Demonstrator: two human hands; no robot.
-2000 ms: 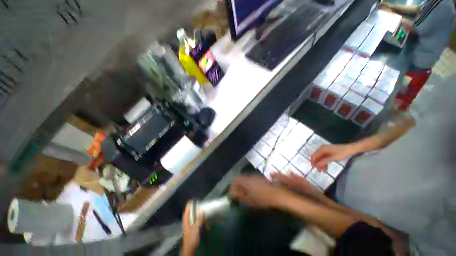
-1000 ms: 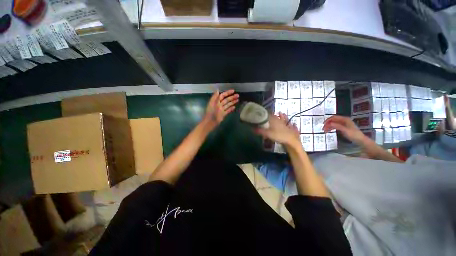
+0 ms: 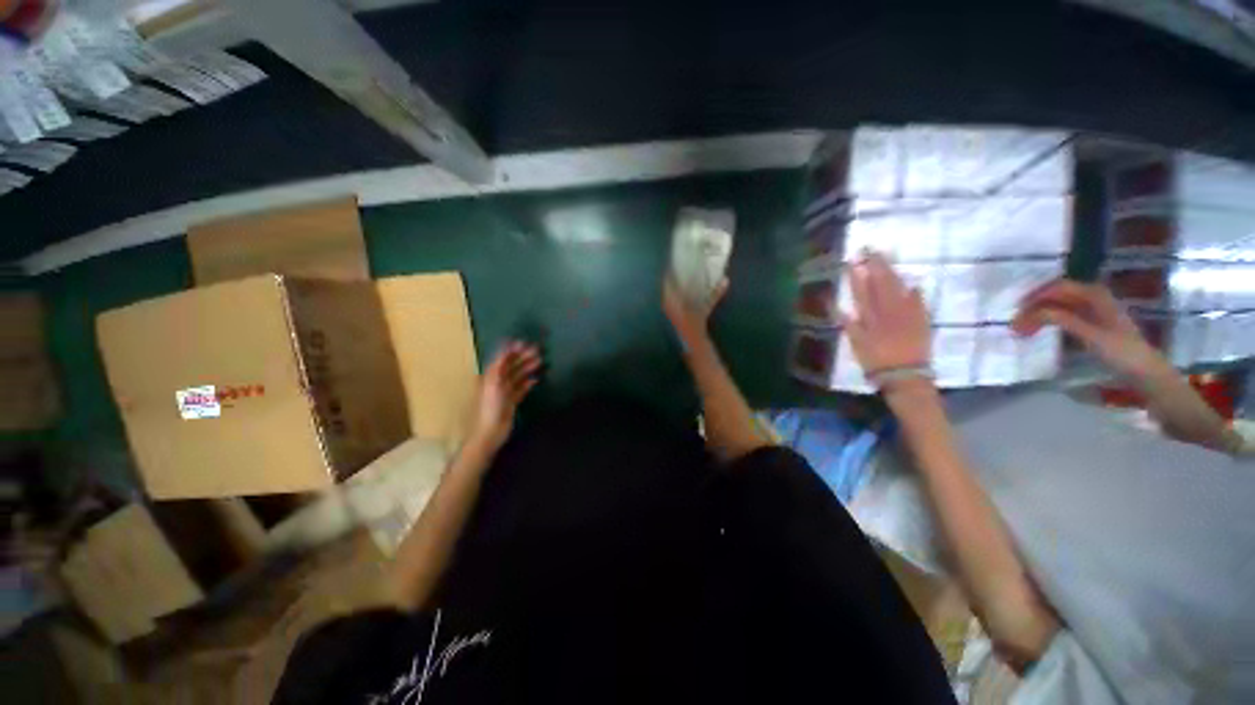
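My right hand [image 3: 696, 306] holds the pale grey-white barcode scanner [image 3: 703, 249] over the green bench surface [image 3: 592, 303], left of the product boxes. The scanner's rounded head points away from me. My left hand [image 3: 509, 386] is empty with its fingers apart and slightly curled, near the carton's open flap. A block of small product boxes [image 3: 963, 262] with white tops and dark red sides stands to the right. A large brown shipping carton [image 3: 220, 393] lies at the left with its open flaps towards my left hand.
Another person's hand [image 3: 888, 317] rests on or just over the box block, and their other hand [image 3: 1087, 324] is farther right. A second box block [image 3: 1218, 262] stands at the right edge. A metal post [image 3: 372, 97] slants down to the bench's back edge. Label sheets [image 3: 110, 83] overlap at upper left.
The view has shifted. My right hand has moved the scanner left, away from the product boxes. My left hand has come down closer to my body. The other person's hand has reached over the boxes.
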